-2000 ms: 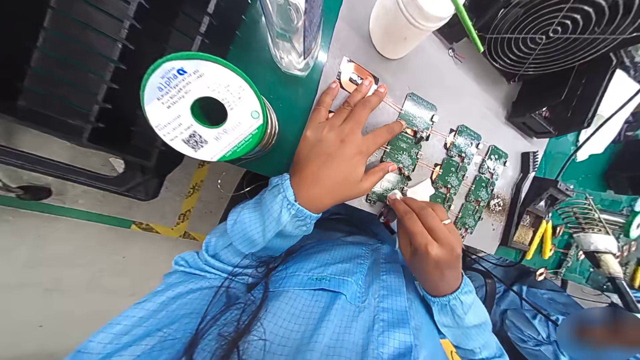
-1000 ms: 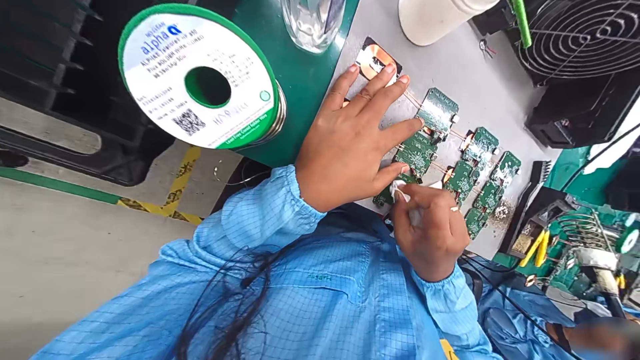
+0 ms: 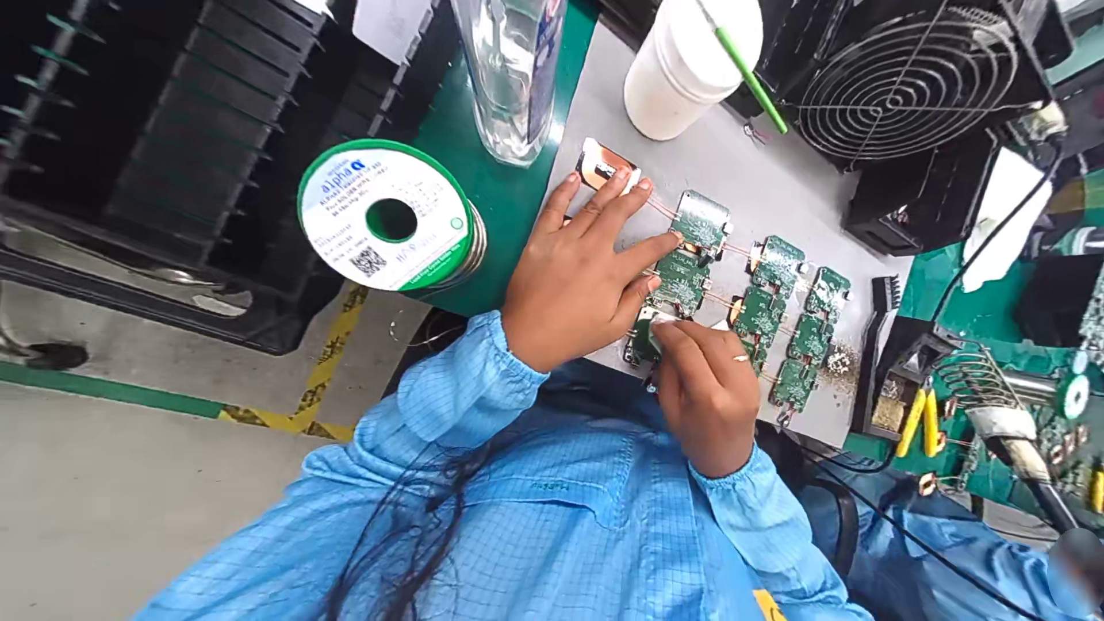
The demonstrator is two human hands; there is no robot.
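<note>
My left hand (image 3: 573, 276) lies spread, palm down, with its fingertips on a copper coil piece (image 3: 601, 164) and at the edge of the nearest column of green circuit boards (image 3: 681, 278). Pinched in the fingers of my right hand (image 3: 709, 388) is a small white wipe (image 3: 662, 318), pressed on the lowest board of that column (image 3: 642, 338). Part of this board is hidden by the fingers. Two more columns of circuit boards, a middle one (image 3: 761, 312) and a right one (image 3: 811, 338), lie beside it on the grey mat (image 3: 595, 90).
A solder wire spool (image 3: 345, 220) and a clear bottle (image 3: 515, 95) stand on the left. Beyond the boards are a white tub (image 3: 668, 78), a green-handled brush (image 3: 750, 79) and a fan (image 3: 897, 95). A black brush (image 3: 881, 323), yellow-handled tool (image 3: 918, 423) and soldering iron holder (image 3: 992, 397) are right.
My right hand has shifted slightly over the lowest boards, still pinching the white wipe. My left hand stays spread beside the boards. The view has shifted somewhat.
</note>
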